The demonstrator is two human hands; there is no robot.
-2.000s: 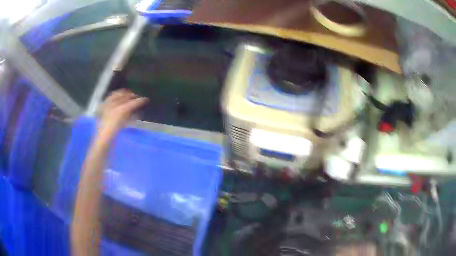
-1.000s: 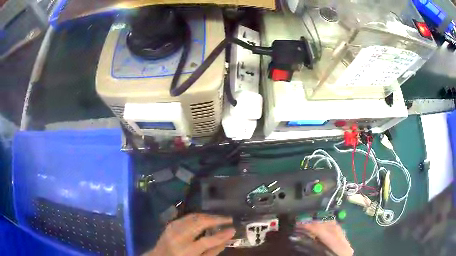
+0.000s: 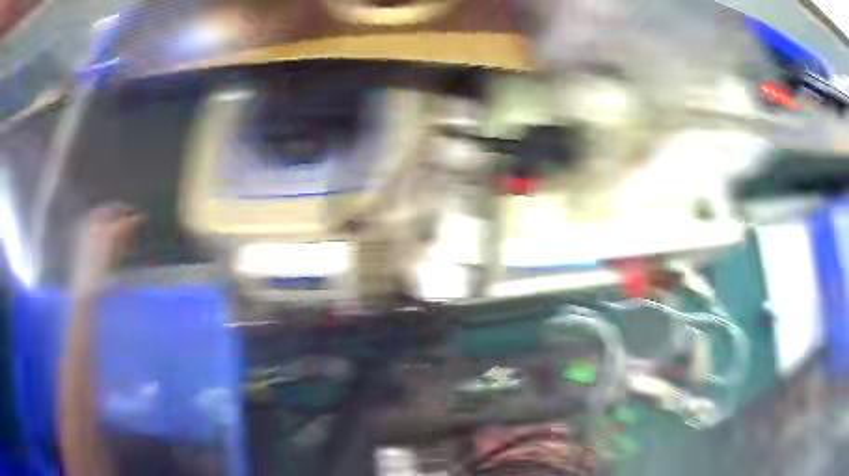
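The frame is strongly blurred. My left hand is stretched out at the far left, over the dark conveyor belt, beyond the blue bin. Its fingers are smeared, and I cannot tell if they hold anything. The dark test fixture lies at the bench front, with a green light and a small circuit board on top. A reddish-brown blur at the bottom edge, in front of the fixture, looks like my right hand. Its fingers and any held thing cannot be made out. The pale socket shows beside it.
The beige variac with its black knob stands behind the bin and fixture. The cream meter stands to its right, with a black plug above it. White leads lie coiled at right. A tape roll is at the top.
My left hand has left the fixture and reached out to the far left, over the belt. My right hand appears shifted slightly left. The view has tilted up a little.
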